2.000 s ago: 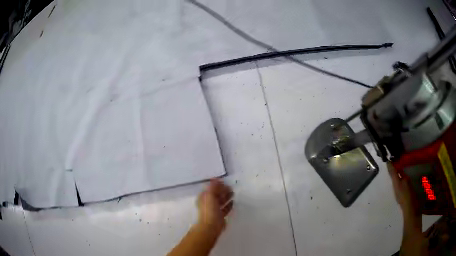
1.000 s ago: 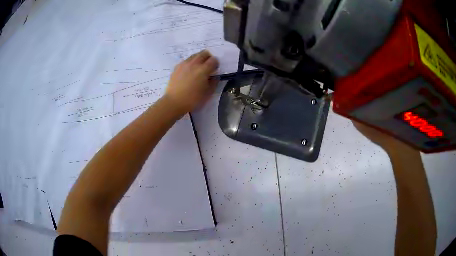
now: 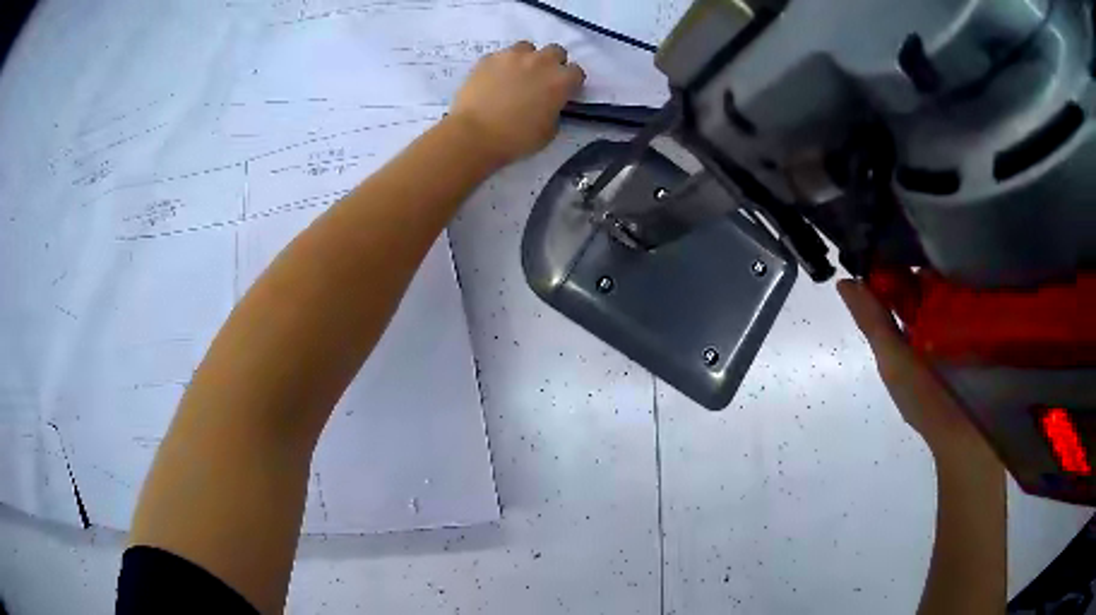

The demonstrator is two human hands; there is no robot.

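The cutting machine (image 3: 962, 132), with a silver motor above a red control box, stands at the right on its grey base plate (image 3: 673, 276). The base plate lies on the table just right of the fabric lay. The white paper marker (image 3: 397, 421) with thin printed lines tops the lay at the left. My left hand (image 3: 517, 96) rests on the paper near the lay's edge, its fingers bent; whether it grips anything is not clear. My right hand (image 3: 868, 315) is mostly hidden behind the machine and control box, so its grip does not show.
The speckled white table (image 3: 577, 481) has a panel seam running towards me. A black cable (image 3: 589, 24) crosses at the top. A dark edge strip (image 3: 607, 114) lies between my left hand and the machine. A short cut (image 3: 72, 481) shows in the lay at lower left.
The machine has come left to the lay's edge since the earliest frame, and turned slightly since the second. My left hand moved from the lay's near corner up onto the marker, then slightly further up and right.
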